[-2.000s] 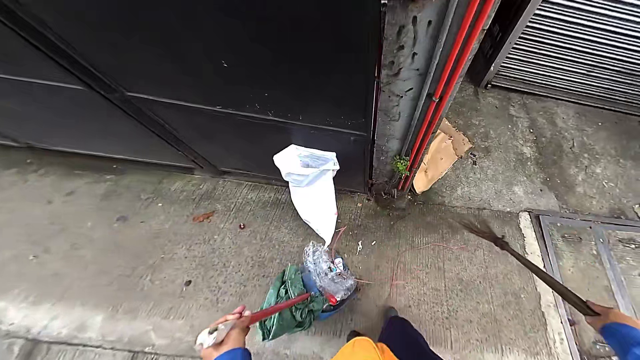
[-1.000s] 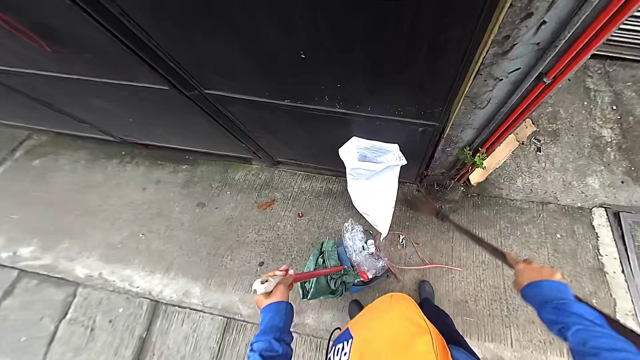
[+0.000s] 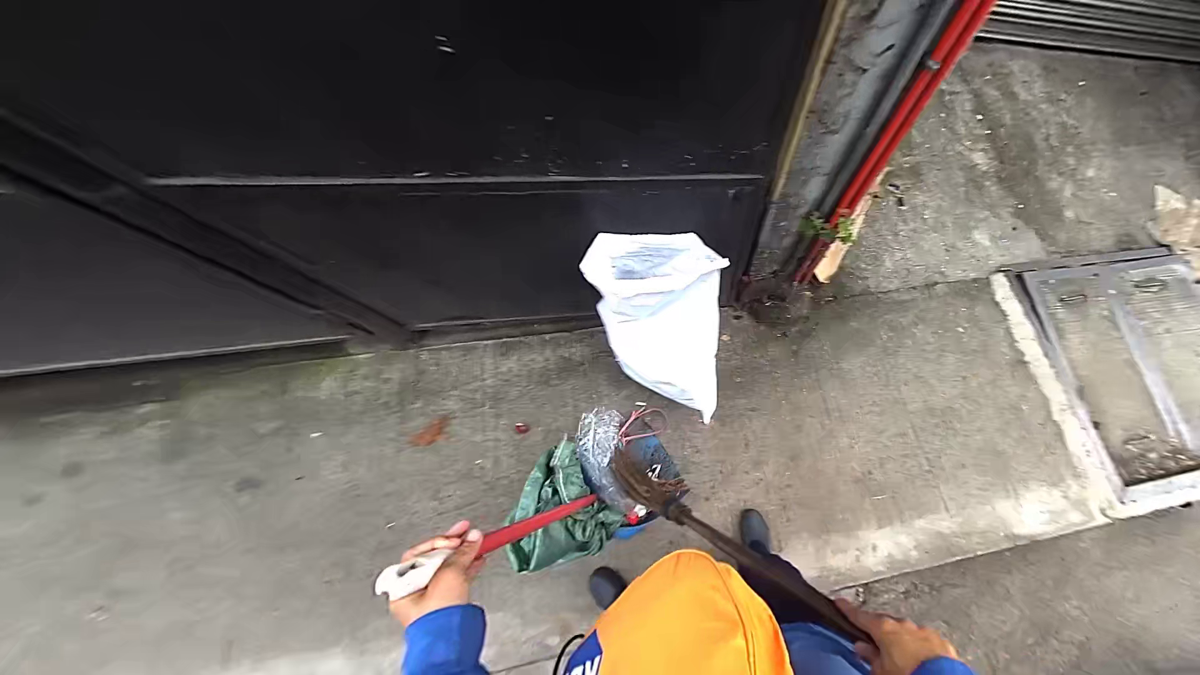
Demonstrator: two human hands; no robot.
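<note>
My left hand [image 3: 441, 574] grips the white end of a red handle [image 3: 536, 525], which reaches to a blue container [image 3: 656, 461] holding clear plastic [image 3: 600, 450] and other litter. A green sack [image 3: 555, 511] lies bunched at the container's left side. My right hand [image 3: 895, 637] is closed around the dark stick of a broom [image 3: 750, 562]. The broom's brown bristles are at the container, over the plastic. A pinkish strand [image 3: 642, 424] loops at its far rim. Beyond it a white sack [image 3: 661, 319] stands with its mouth open against the black gate.
A black metal gate [image 3: 469, 253] spans the far side, ending at a post with red pipes [image 3: 900, 131]. Cardboard [image 3: 834, 258] and a small plant [image 3: 830, 228] are at the pipes' foot. A metal-framed cover [image 3: 1116, 375] lies at right. A brown leaf [image 3: 429, 432] is on the concrete.
The broom's bristles have moved left from the ground near the post to the blue container. The pinkish strand, earlier stretched out on the ground to the right, now loops at the container's rim.
</note>
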